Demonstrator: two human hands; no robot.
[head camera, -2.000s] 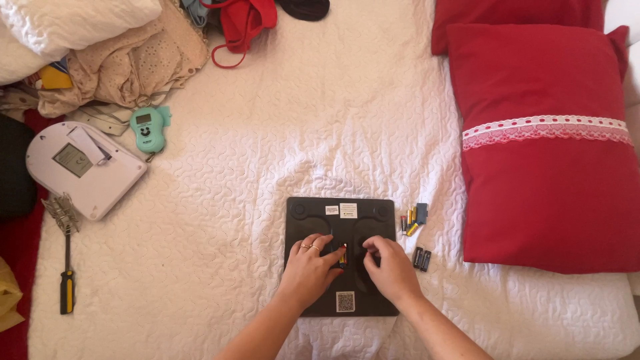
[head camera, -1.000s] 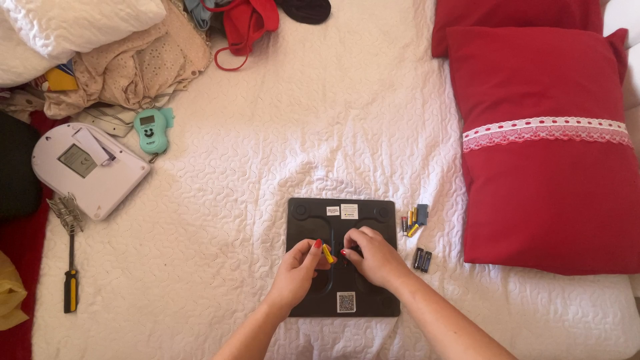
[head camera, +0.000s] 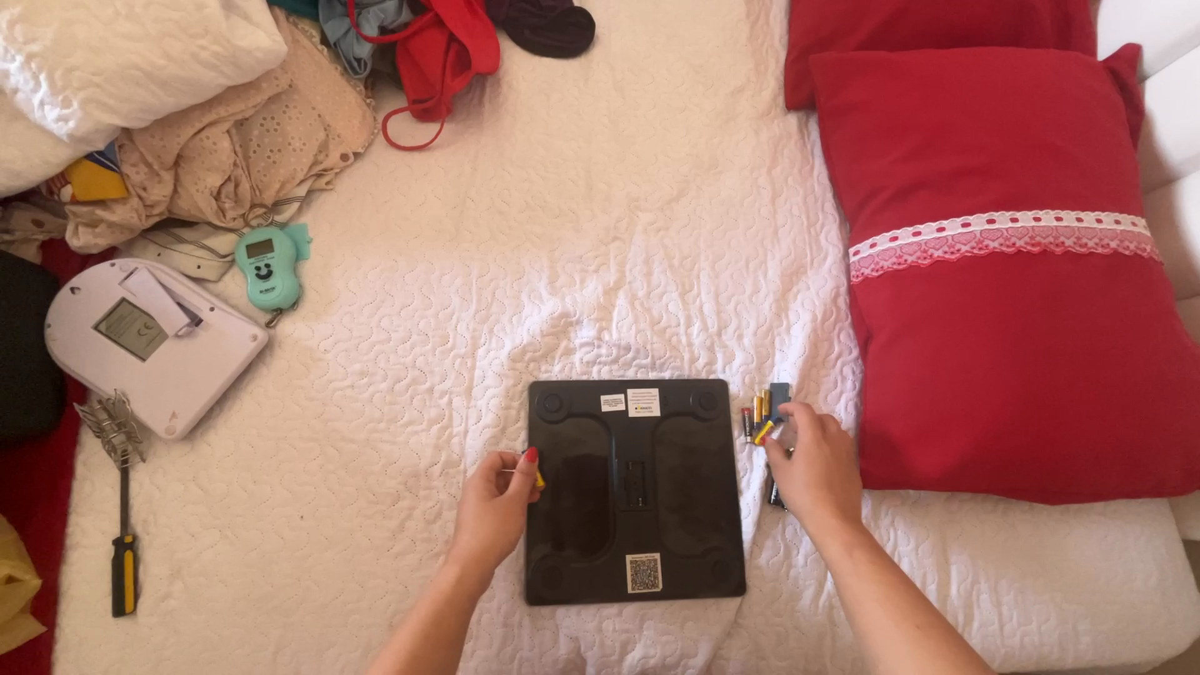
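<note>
A black bathroom scale (head camera: 572, 487) lies underside up on the white quilted bedspread, its small battery compartment (head camera: 637, 483) uncovered at the middle. At the scale's left edge, my left hand (head camera: 497, 502) grips a yellow battery (head camera: 539, 479), mostly hidden by the fingers. Right of the scale, my right hand (head camera: 814, 459) is at a small group of batteries (head camera: 758, 409). A yellow battery (head camera: 765, 432) is at its fingertips; whether it is gripped or only touched I cannot tell. A blue-grey piece (head camera: 779, 397) stands beside the group, and a dark battery (head camera: 775, 493) shows partly below the hand.
Red cushions (head camera: 994, 375) lie at the right. On the left are an upturned white scale (head camera: 202, 370), a turquoise hanging scale (head camera: 270, 267), a screwdriver with a yellow and black handle (head camera: 125, 574) and metal coils near its tip (head camera: 112, 431). Clothes (head camera: 225, 141) are heaped at the upper left.
Both hands were over the middle of the black scale. My left hand has moved to its left edge with a yellow battery, and my right hand has moved right to the loose batteries.
</note>
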